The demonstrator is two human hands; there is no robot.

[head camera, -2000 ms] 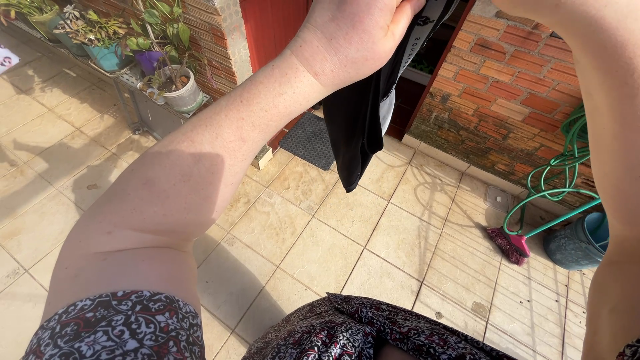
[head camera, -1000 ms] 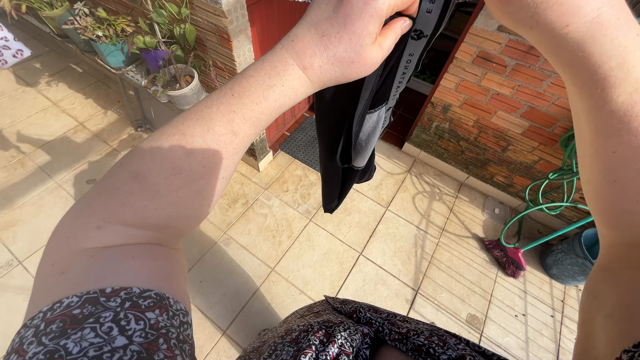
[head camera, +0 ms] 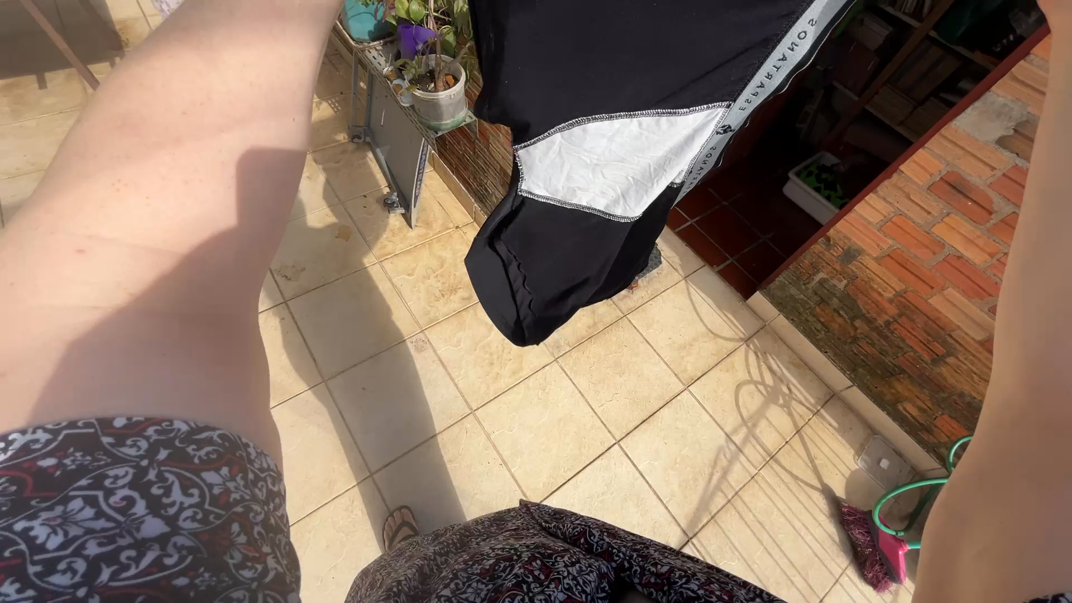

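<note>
A black pair of boxer briefs (head camera: 586, 260) with a white inner panel and a grey waistband bearing writing hangs in the upper middle, between my raised arms. The waistband slants down along its right side. My left hand is beyond the top edge; only the forearm shows at the left. Of my right hand, too, nothing can be made out, since the arm runs up out of view at the right edge. What either hand grips is hidden.
Potted plants (head camera: 439, 92) stand on a metal stand by the brick wall. Right of the garment are a dark doorway, a white tub (head camera: 814, 186) inside it, and a brick wall (head camera: 904, 293). A pink broom head (head camera: 875, 544) and green hose (head camera: 909, 486) lie low right on the tiled floor.
The garment was bunched in my left hand, which showed near the top; now it hangs more spread out with its white panel in sight. Both arms are raised and wider apart.
</note>
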